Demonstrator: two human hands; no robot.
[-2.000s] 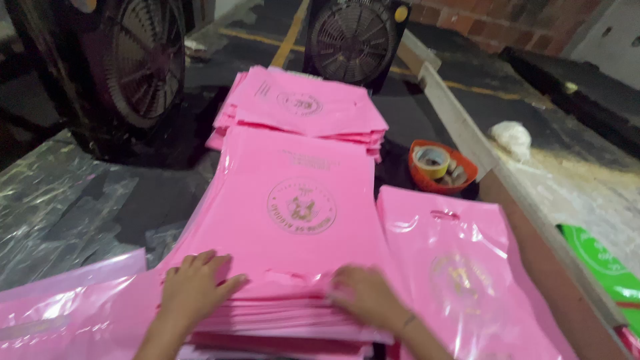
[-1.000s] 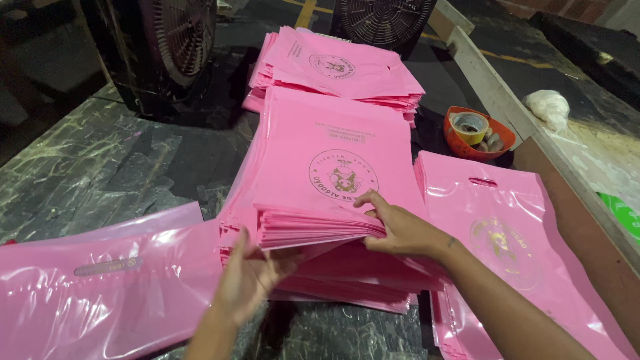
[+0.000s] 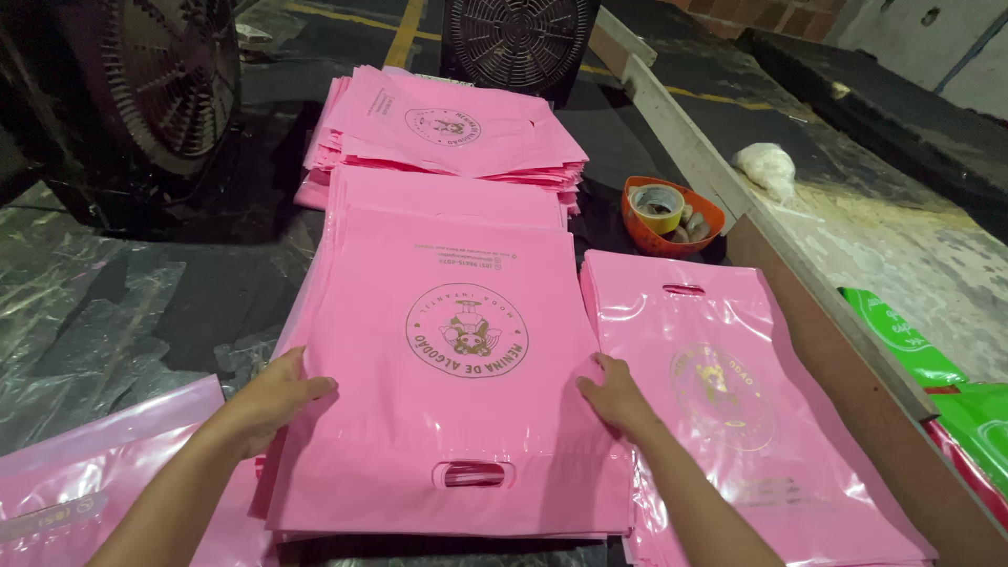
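A stack of pink plastic bags, printed with a round emblem and punched with an oval handle hole near the lower edge, lies in the middle. My left hand grips its left edge, thumb on top and fingers at the side. On the opposite edge, my right hand holds the bags in the same way. Behind this stack lies another pile of pink bags, its edges uneven. To the right is a glossy pink bag stack with a gold emblem. More pink plastic lies at the lower left, partly behind my left forearm.
Black fans stand at the back and left. An orange bowl holds a tape roll and small objects. A raised board runs along the right side; beyond it are a white bundle and green printed plastic.
The front bags, bunched or folded up between my hands earlier, now lie flat with their handle hole showing. My right hand has moved from the fold to the stack's right edge.
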